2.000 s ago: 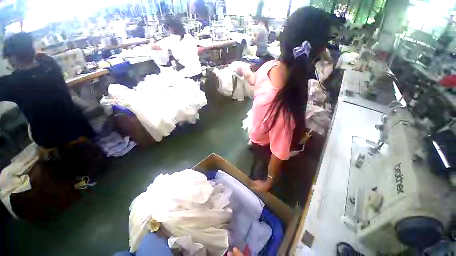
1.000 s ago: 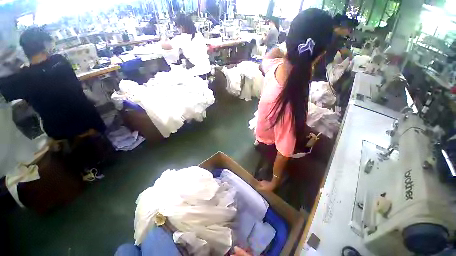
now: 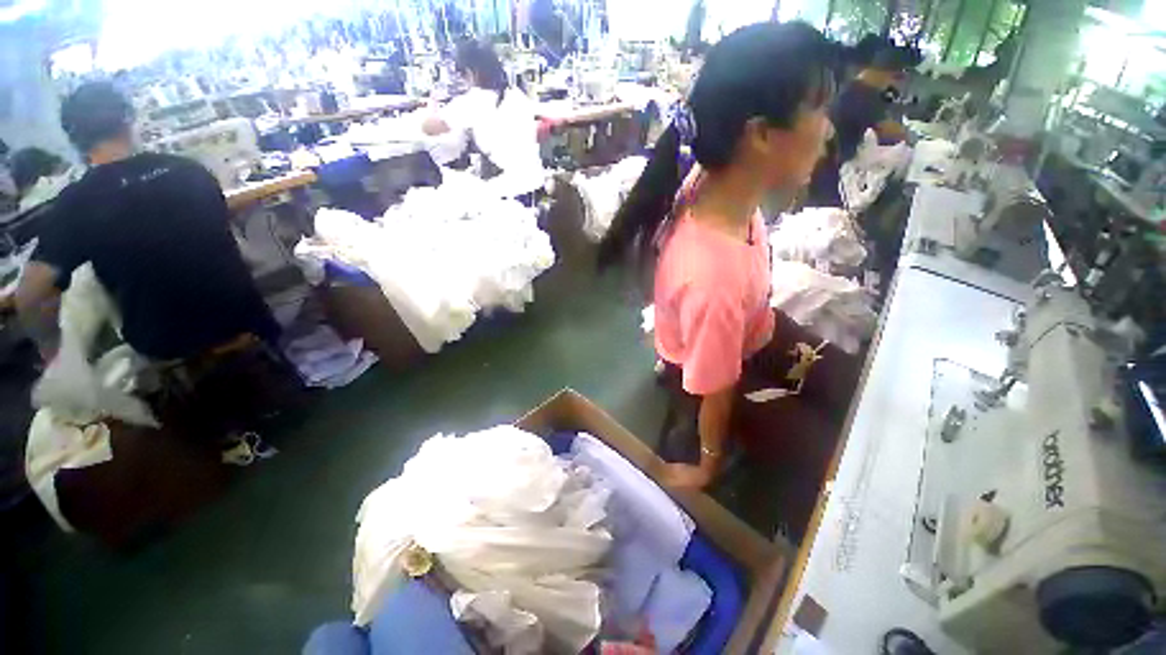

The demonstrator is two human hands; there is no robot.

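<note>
A heap of cream cloth (image 3: 486, 525) lies in an open brown carton (image 3: 607, 429) low in front of me. Flatter pale lilac-white pieces (image 3: 646, 563) lie beside the heap, against a blue liner (image 3: 719, 591). A small round yellowish thing (image 3: 417, 560) sits at the heap's lower left. Blue cloth (image 3: 416, 623) shows at the bottom edge; I cannot tell if it is a sleeve or a knee. A bit of a hand, likely my right hand (image 3: 627, 645), shows at the bottom edge by the pale pieces, cut off and blurred. My left hand is not in view.
A person in pink (image 3: 710, 288) is just beyond the carton, one hand at its rim. A white machine table (image 3: 882, 422) with a "brother" sewing machine (image 3: 1036, 473) runs along the right. Another person in dark clothes (image 3: 160, 243) sits left. White cloth heaps (image 3: 441, 256) stand across the green floor (image 3: 384, 410).
The person in pink has turned the head to the right, showing the side of the face. The view has shifted slightly. The person at left now has white cloth by the arm.
</note>
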